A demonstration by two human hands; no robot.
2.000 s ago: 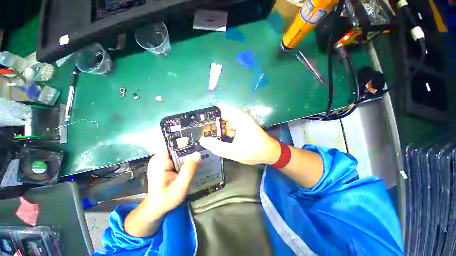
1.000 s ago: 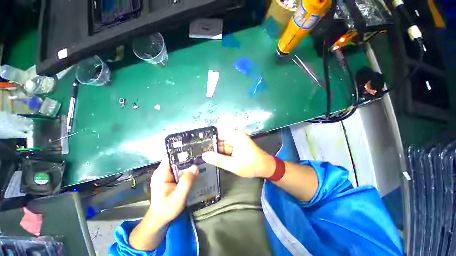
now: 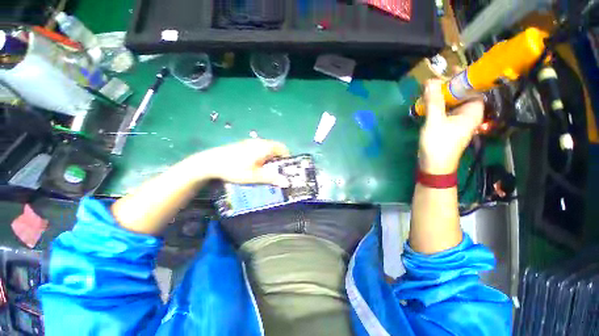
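Observation:
The open phone body (image 3: 302, 178) lies sideways at the bench's front edge, its board end to the right. Its large pale battery (image 3: 253, 199) fills the left part. My left hand (image 3: 253, 163) lies over the phone's upper side and holds it, with fingertips on the board area. My right hand (image 3: 446, 128), with a red band at the wrist, is raised at the bench's right and grips the orange-yellow electric screwdriver (image 3: 489, 65). Its black nose points left and down, apart from the phone.
A black foam tray (image 3: 387, 29) spans the bench back. Clear cups (image 3: 270, 68) stand before it. A white strip (image 3: 324, 127), blue film scraps (image 3: 365, 119) and tiny parts lie on the green mat. A marker pen (image 3: 150, 92) lies left; cables hang right.
My right hand has left the phone and taken hold of the screwdriver. The phone has turned from upright to sideways, and my left hand now reaches over it from above. The view has shifted.

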